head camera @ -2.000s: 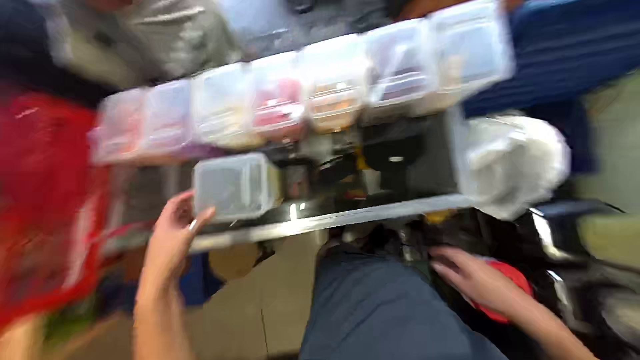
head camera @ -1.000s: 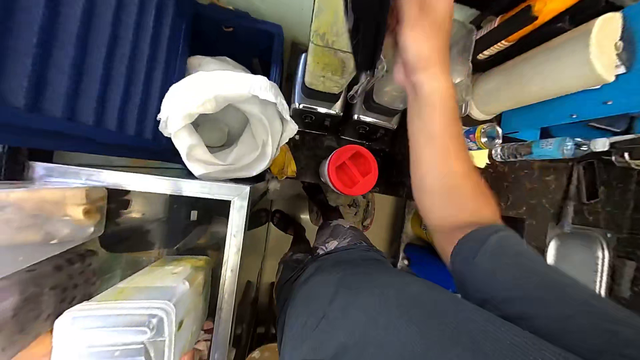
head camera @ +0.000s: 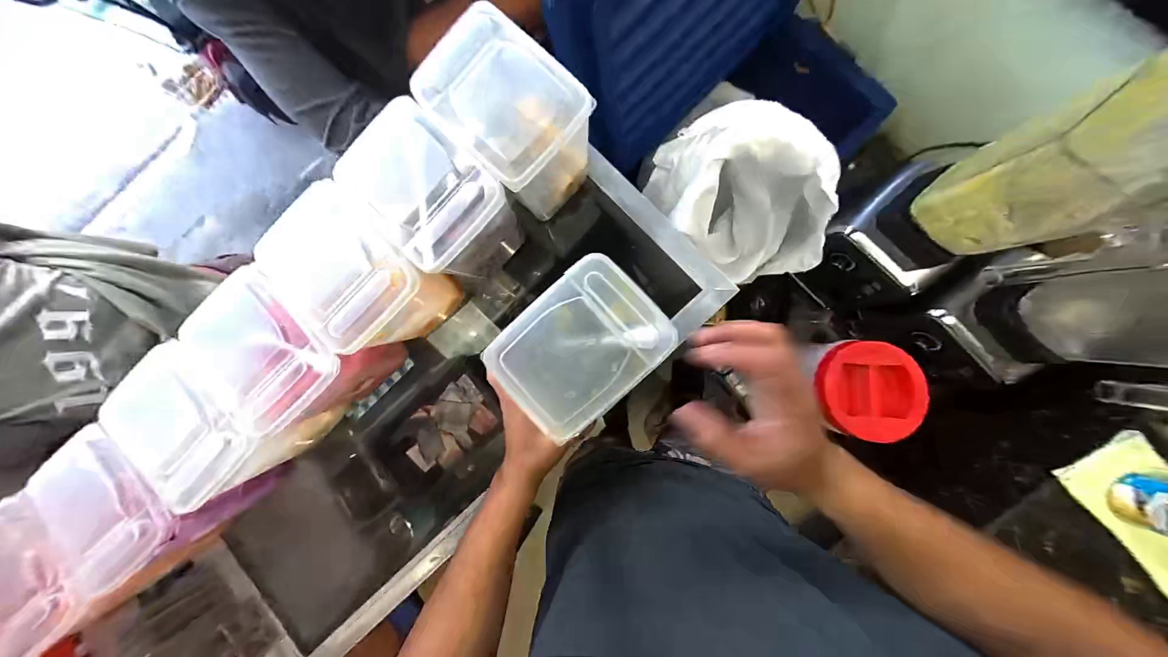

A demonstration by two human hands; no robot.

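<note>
My left hand (head camera: 532,433) grips a clear plastic container with a translucent lid (head camera: 581,347) from below, over the near right corner of the metal-framed glass counter; its contents are not plain. To the right of that container, my right hand (head camera: 762,411) is blurred, fingers apart, holding nothing that I can see. Just beyond it stands a jar with a red screw lid (head camera: 873,391). A slanting row of similar lidded containers (head camera: 465,214) with coloured contents lines the far side of the counter.
A bin with a white liner (head camera: 744,187) stands beside the counter's metal frame (head camera: 662,214). Blender bases (head camera: 899,265) are at the right, near a yellow cloth (head camera: 1118,497). Blue plastic crates (head camera: 666,64) stand behind. People in dark clothing (head camera: 292,64) are across the counter.
My right hand has come down from the blender area to beside the container. The view has swung back left to the counter. The container in my left hand was in that hand two seconds ago.
</note>
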